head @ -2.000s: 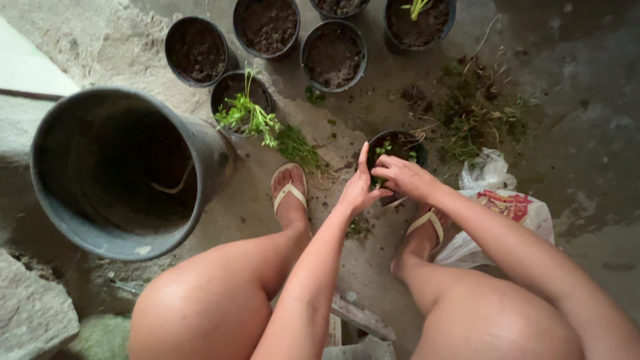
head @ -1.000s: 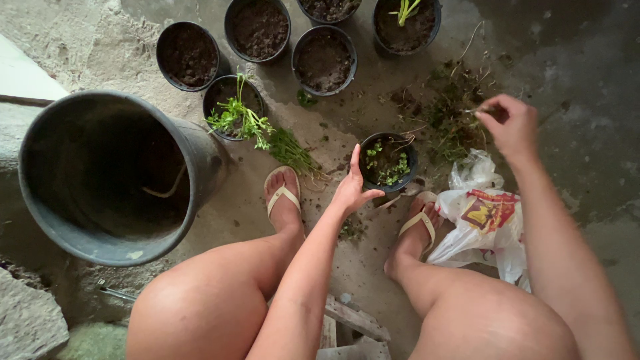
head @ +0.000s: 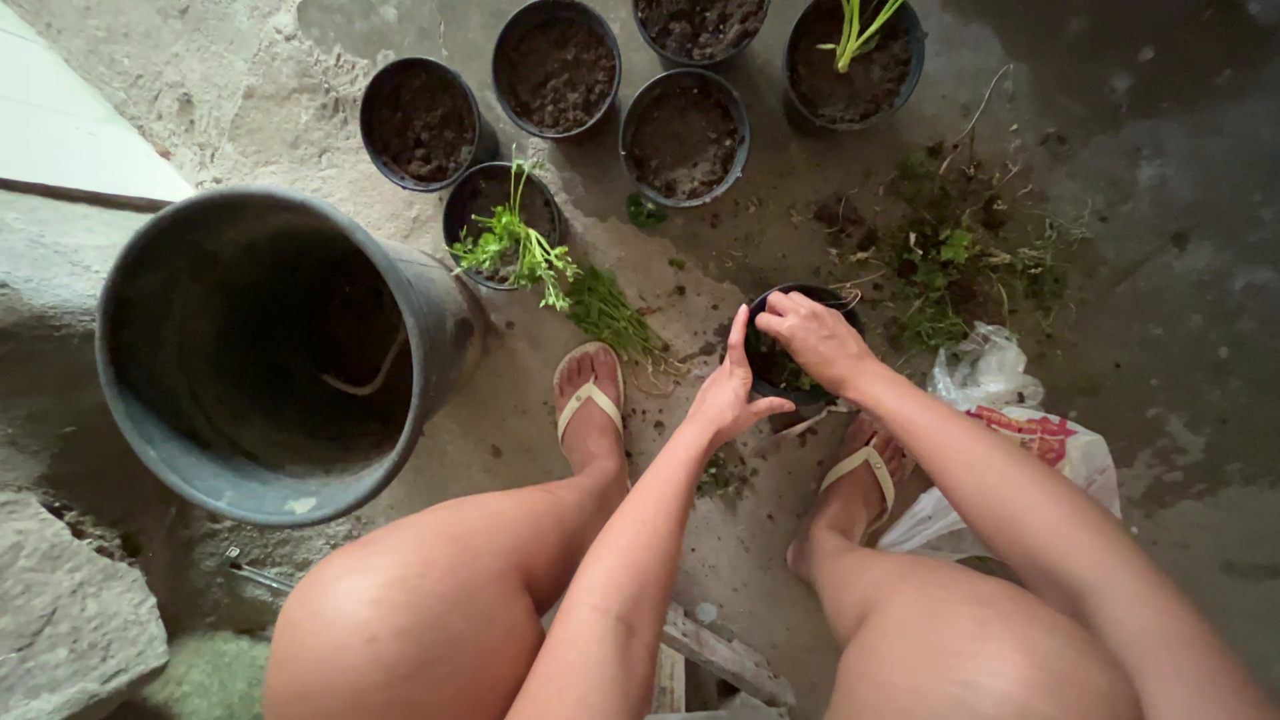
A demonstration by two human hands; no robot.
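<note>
Between my feet stands a small black plant pot (head: 796, 392) with small green plants in it. My left hand (head: 733, 385) rests against its near left side, thumb and fingers spread around the rim. Over the pot's opening, my right hand (head: 812, 335) reaches in with bent fingers; the fingertips are partly hidden, and whether they pinch anything cannot be told. A heap of uprooted weeds (head: 940, 250) lies on the floor beyond the pot to the right. To the left, a bunch of green stems with roots (head: 612, 315) lies on the concrete.
Several black pots of soil (head: 685, 140) stand beyond, one with cut green stalks (head: 852, 40), another with leafy sprigs (head: 512, 245). A large dark bucket (head: 430, 320) is at left. A white plastic bag (head: 1085, 460) lies by my right foot. Stones (head: 70, 610) are at lower left.
My right hand was over the weed heap one second ago and is now back at the small pot. My left hand has stayed beside the pot.
</note>
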